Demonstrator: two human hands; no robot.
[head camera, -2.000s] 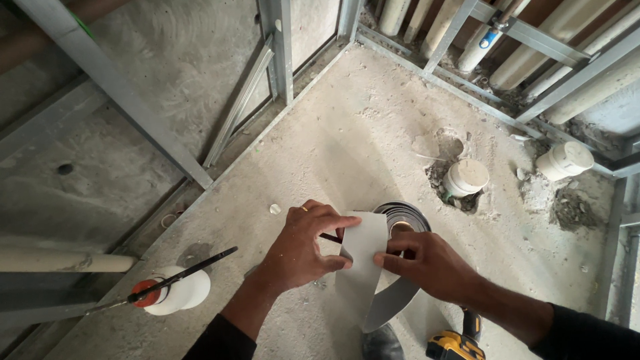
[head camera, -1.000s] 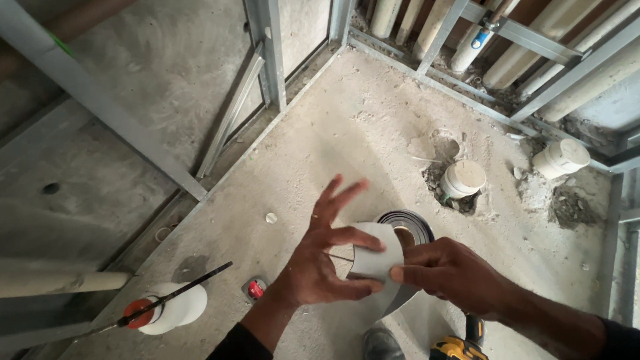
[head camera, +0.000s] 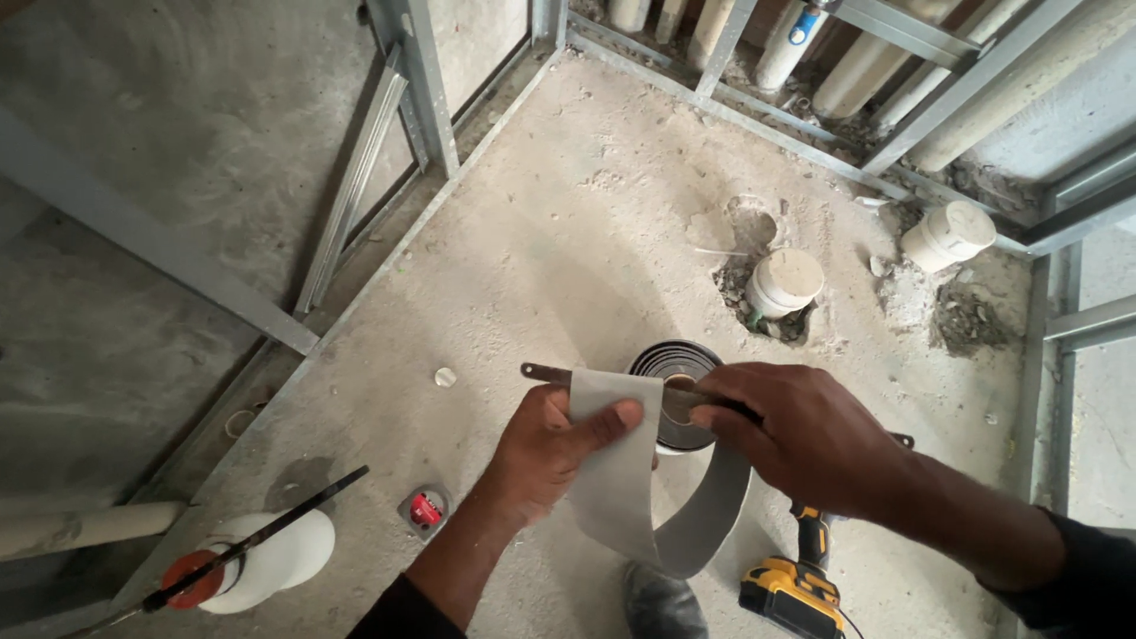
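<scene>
A flat grey strip (head camera: 617, 479) runs from a coil (head camera: 676, 355) of the same material on the floor and loops in front of me. My left hand (head camera: 568, 439) grips the strip near its free end, thumb on its face. My right hand (head camera: 790, 426) holds a hacksaw blade (head camera: 543, 373), which passes behind the strip; its holed end sticks out at the left, and another end shows beyond my right wrist. The blade lies across the strip close to its upper end. The left fingers are partly hidden behind the strip.
A white bottle with a red cap (head camera: 293, 550), a long dark rod (head camera: 293, 515) across it, and a red-and-grey tape measure (head camera: 427, 509) are at lower left. A yellow cordless tool (head camera: 790, 595) lies lower right. Capped white pipes (head camera: 785, 284) rise from holes; metal studs (head camera: 426, 89) line the walls.
The hacksaw blade now shows in my right hand, behind the strip. My left hand's raised fingers have closed on the strip, and more of the strip's length faces me than a second ago.
</scene>
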